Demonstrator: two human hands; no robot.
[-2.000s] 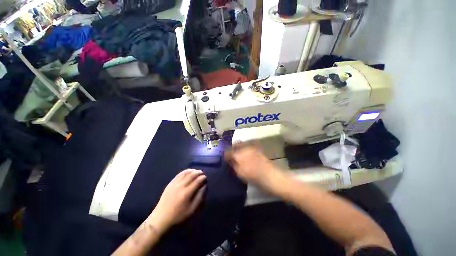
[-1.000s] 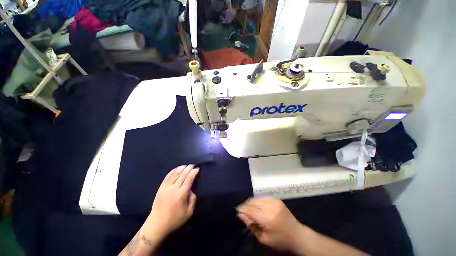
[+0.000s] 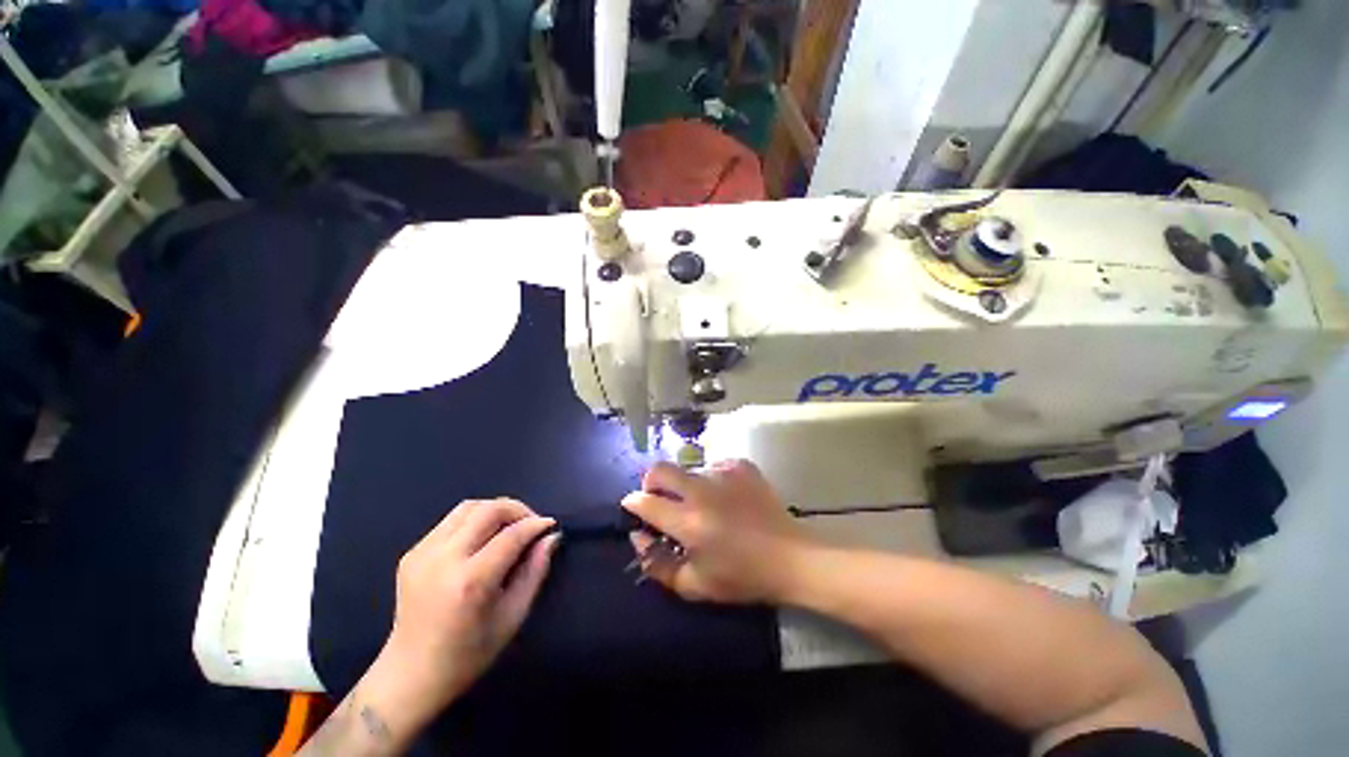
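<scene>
A dark fabric panel (image 3: pixel 429 459) with a curved cut edge lies flat on the white table under the needle area of the cream sewing machine (image 3: pixel 888 333). My left hand (image 3: pixel 471 580) pinches a raised dark fold or strip of the fabric at its left end. My right hand (image 3: pixel 713 535) pinches the same fold at its right end, just below the lit presser foot area (image 3: pixel 651 444). Thread snips (image 3: pixel 651 559) are held in my right palm, points showing below the fingers. The needle tip is hidden by glare.
A dark garment bulk (image 3: pixel 163 444) hangs off the table's left side. A white cloth scrap (image 3: pixel 1102 521) and dark scraps (image 3: pixel 1235 488) lie at the right end. The lit control panel (image 3: pixel 1258 410) is above them. An orange item (image 3: pixel 296 725) shows at the lower left edge.
My right hand has moved up and left from the front edge to the fabric below the needle. My left hand has moved slightly left and now pinches the fold. The view has shifted.
</scene>
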